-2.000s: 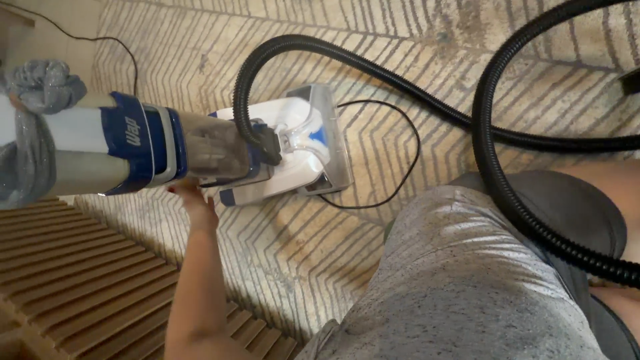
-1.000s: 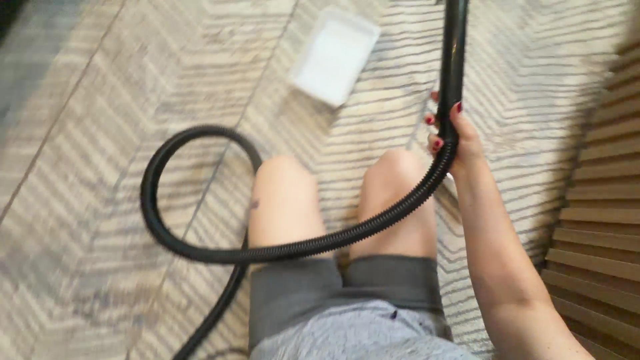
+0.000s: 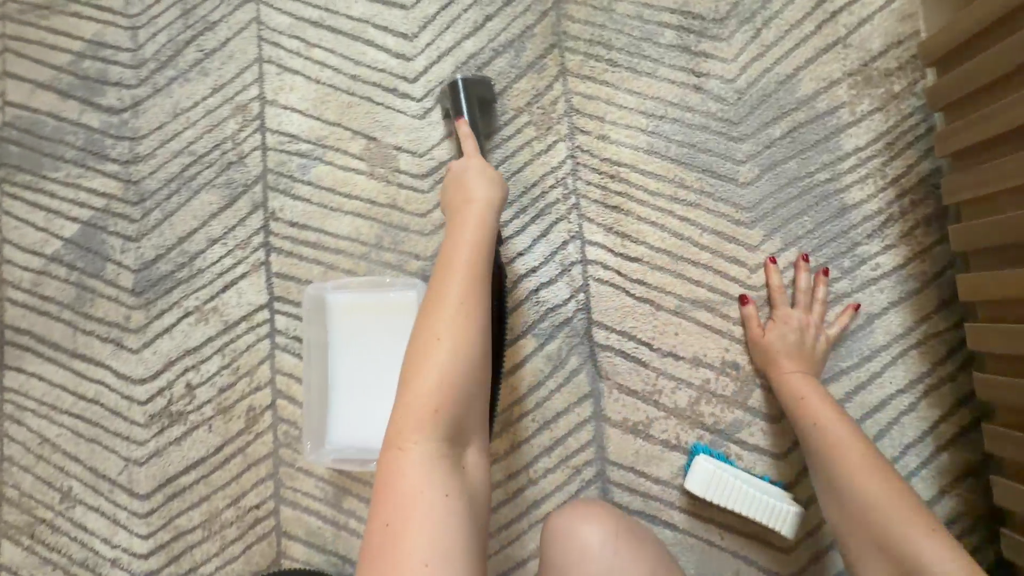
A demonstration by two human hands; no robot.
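Note:
My left hand (image 3: 474,186) grips the dark suction nozzle (image 3: 472,100) of a hose, its index finger stretched along the top and the wide end against the patterned rug (image 3: 672,264). Behind my left forearm runs the black corrugated hose (image 3: 498,344), mostly hidden. With fingers spread, my right hand (image 3: 794,336) rests flat on the rug and holds nothing. Below and left of it lies a white scrub brush (image 3: 742,494) with blue bristles, on its side.
A translucent plastic tub (image 3: 316,376) with white, sudsy-looking contents stands left of my left forearm, which overlaps its edge. Brown wooden slats (image 3: 996,332) line the right side. My knee (image 3: 604,540) is at the bottom edge.
The raised hose end is now low at the rug, held in my left hand. My right hand has come down onto the rug. The view has shifted; the vacuum seen earliest is out of view.

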